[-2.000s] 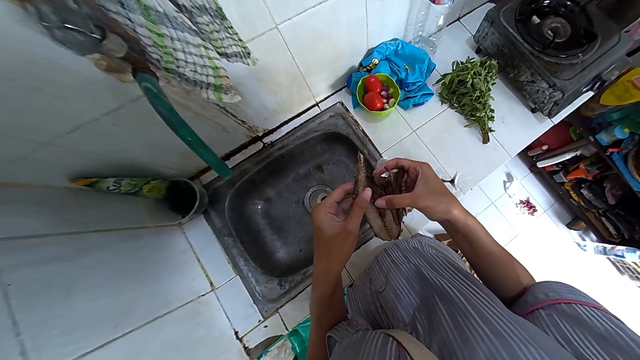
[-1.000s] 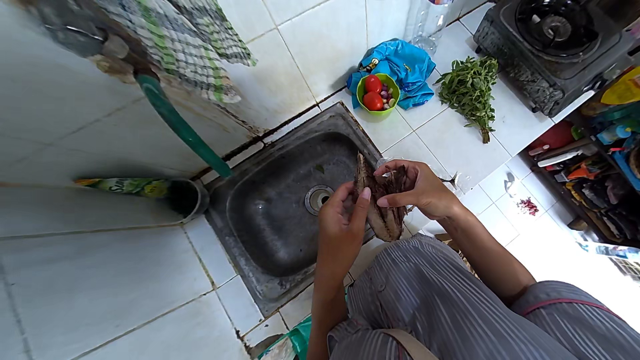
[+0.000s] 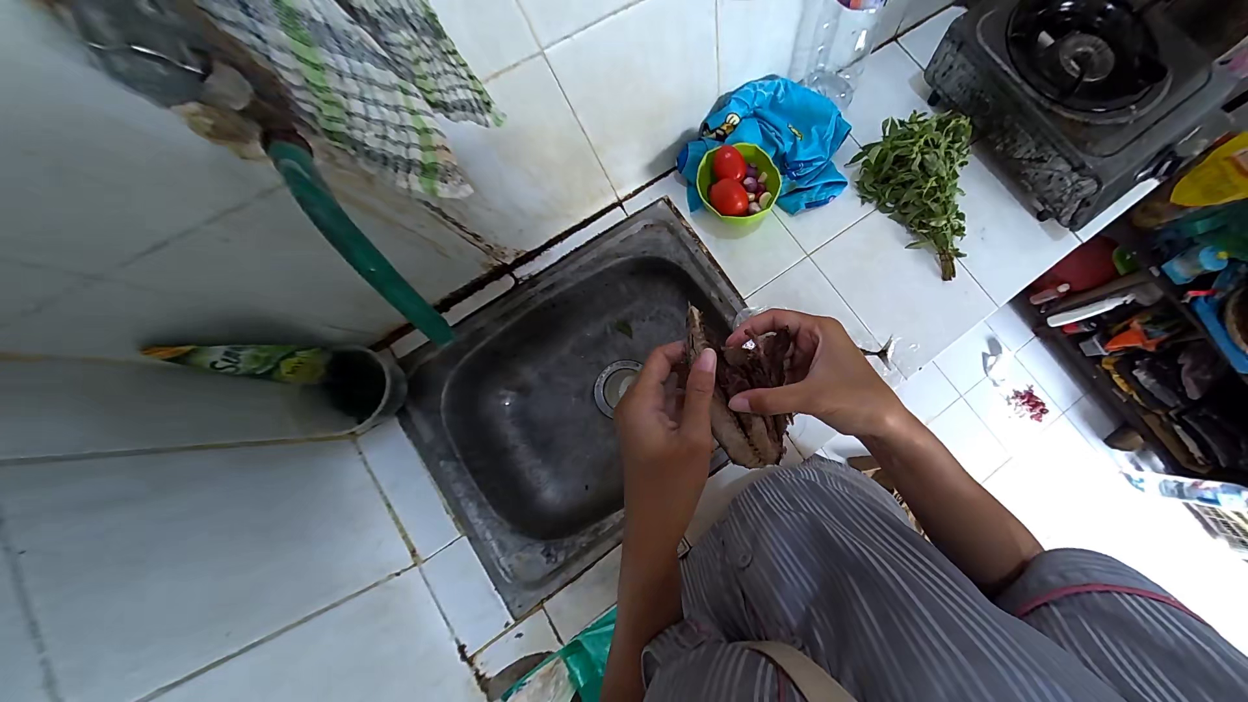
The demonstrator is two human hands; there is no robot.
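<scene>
A brown fish [image 3: 743, 429], split open so that its dark flesh shows, is between my two hands over the right edge of the sink. My left hand [image 3: 671, 414] grips its left side with thumb and fingers. On the other side, my right hand [image 3: 829, 375] pinches the dark flesh between thumb and fingertips. Below and to the left lies the dark metal sink [image 3: 536, 429] with its round drain [image 3: 616, 386] and a small leaf in the basin.
A green hose [image 3: 356, 244] hangs over the sink's far left edge. On the tiled counter are a green bowl [image 3: 746, 216] of tomatoes and small onions, a blue cloth [image 3: 795, 136], leafy herbs [image 3: 916, 180] and a gas stove [image 3: 1043, 146]. A grey container [image 3: 385, 390] stands left of the sink.
</scene>
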